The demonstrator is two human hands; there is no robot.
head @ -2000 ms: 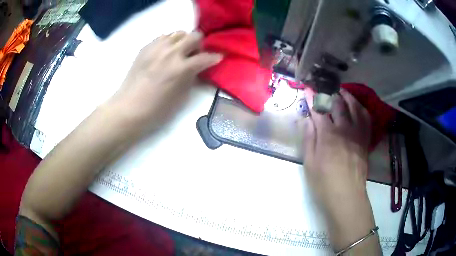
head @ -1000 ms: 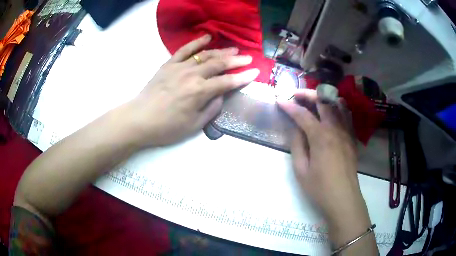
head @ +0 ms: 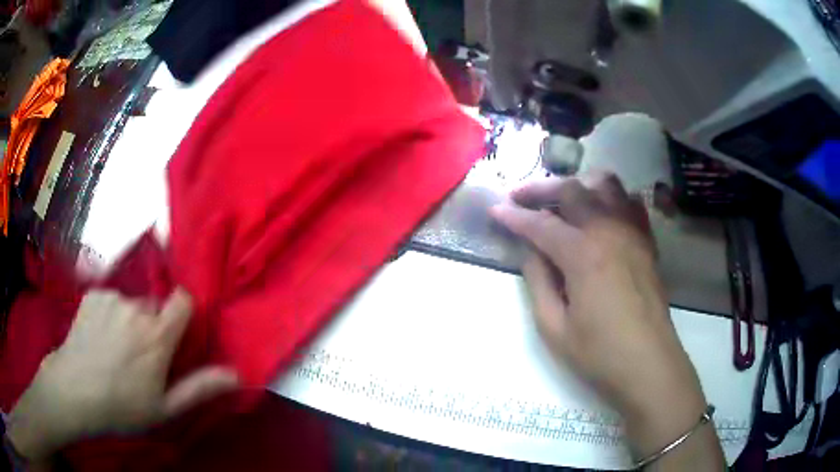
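Note:
The red cloth panel [head: 313,157] lies across the left of the white table, its narrow end at the lit needle area [head: 507,152] and its near end over the table's front edge. My left hand [head: 120,359], blurred, is at the lower left with its fingers on red cloth by the panel's near end; how firmly it grips is unclear. My right hand [head: 594,267] rests over the machine bed [head: 460,221], right of the needle, fingers slightly curled and apart, with no cloth visible in it.
The sewing machine head [head: 728,64] fills the upper right. Reddish tweezers [head: 742,313] and dark-handled tools [head: 792,378] lie at the right. A dark cloth [head: 207,37] is at the far side, orange cloth [head: 35,111] at the far left. Red cloth hangs below the table edge.
My left hand has moved from beside the needle to the lower left. The red panel now spreads toward me across the table. The red cloth right of the needle is gone from view.

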